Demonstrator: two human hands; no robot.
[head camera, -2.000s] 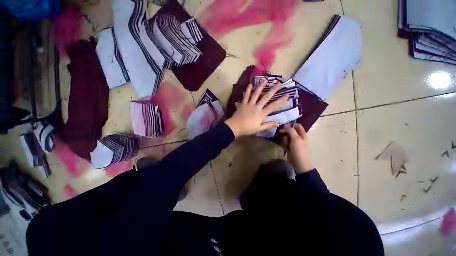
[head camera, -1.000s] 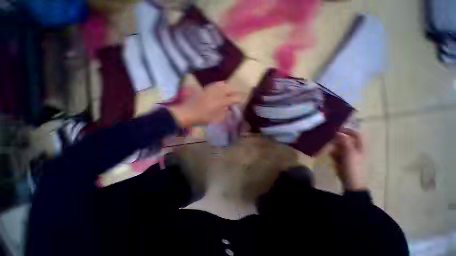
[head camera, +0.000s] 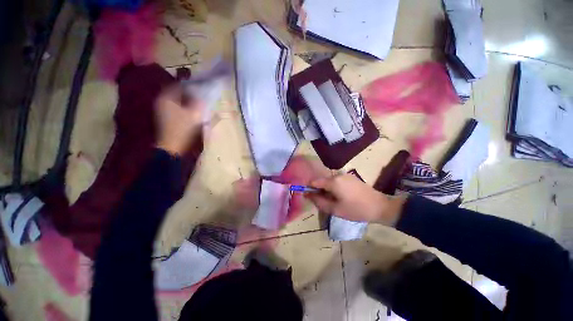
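My left hand (head camera: 176, 116) is blurred at the left, over the maroon fabric (head camera: 141, 113). It holds a pale fabric piece (head camera: 210, 88) that is also blurred. My right hand (head camera: 352, 199) holds a thin pen (head camera: 303, 189) with a blue end pointing left. The pen end is at the right edge of a small pale stack (head camera: 272, 204) on the floor. A long pale stack with striped edges (head camera: 264, 103) lies above it. To its right, small pale pieces (head camera: 321, 113) lie on a squarish maroon cloth (head camera: 343, 153).
A curved pale stack (head camera: 185, 266) lies at the lower left. A striped stack (head camera: 430, 182) lies right of my right hand. Large pale panels (head camera: 352, 22) lie at the top and right (head camera: 546, 106). Pink scraps (head camera: 414, 91) are on the tiles. Dark bars (head camera: 72, 100) stand at the left.
The view has shifted left. My left hand has moved left, with a pale piece in it. My right hand has moved away from the maroon-backed striped bundle to the small pale stack, and the pen now shows.
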